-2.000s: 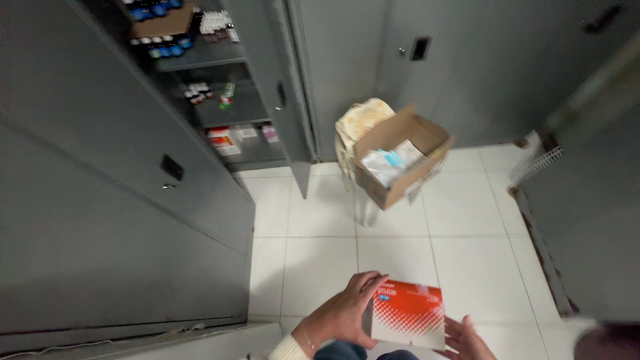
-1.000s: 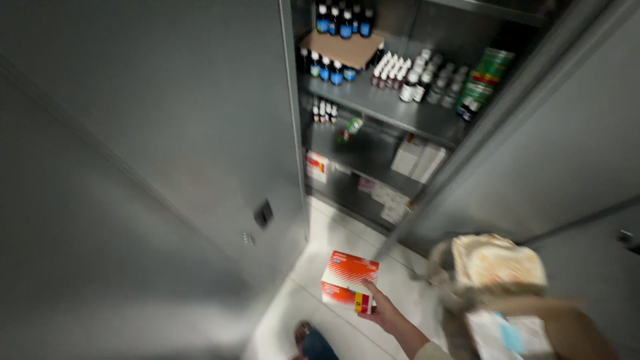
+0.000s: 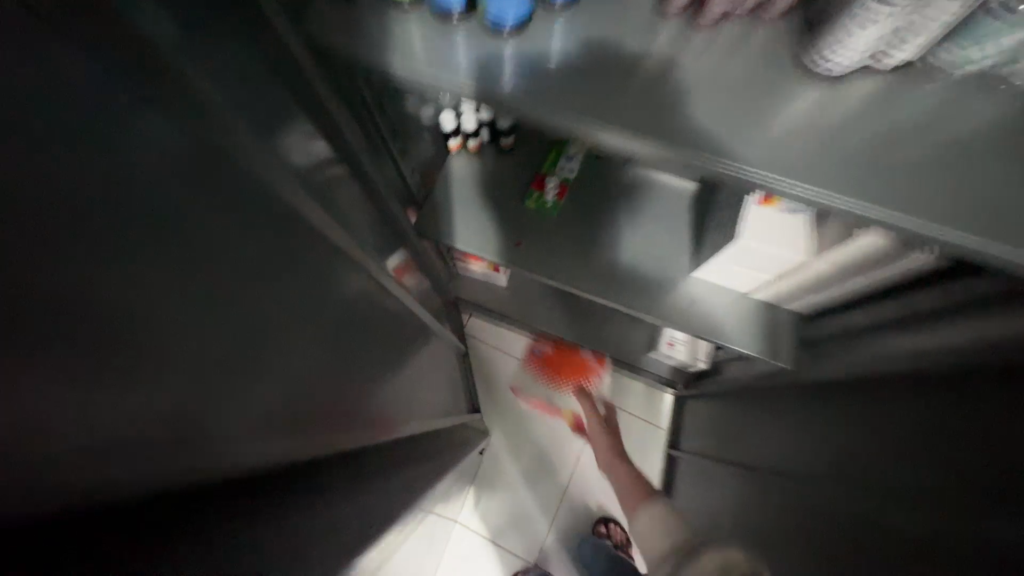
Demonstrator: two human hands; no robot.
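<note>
My right hand (image 3: 602, 424) holds a red-and-white cardboard box (image 3: 565, 368) low in the middle of the view, in front of the cabinet's bottom shelf. Its fingers lie on the near right side of the box. The picture is blurred, so the exact grip is hard to see. My left hand is out of view. Just beyond the box, the lowest part of the metal cabinet holds a red-and-white box (image 3: 480, 268) at the left and a small white box (image 3: 682, 349) at the right.
On the middle metal shelf (image 3: 592, 232) are small white-capped bottles (image 3: 468, 124), a green-and-red carton (image 3: 554, 178) and white boxes (image 3: 760, 240). Blue-capped bottles (image 3: 506, 12) stand above. Dark metal doors flank the opening; a sandalled foot (image 3: 612, 536) is on the tiled floor (image 3: 520, 480).
Both hands were at the box two seconds ago; now only my right hand is seen on it. The view has swung to the open cabinet and come closer, and the box is now near its bottom.
</note>
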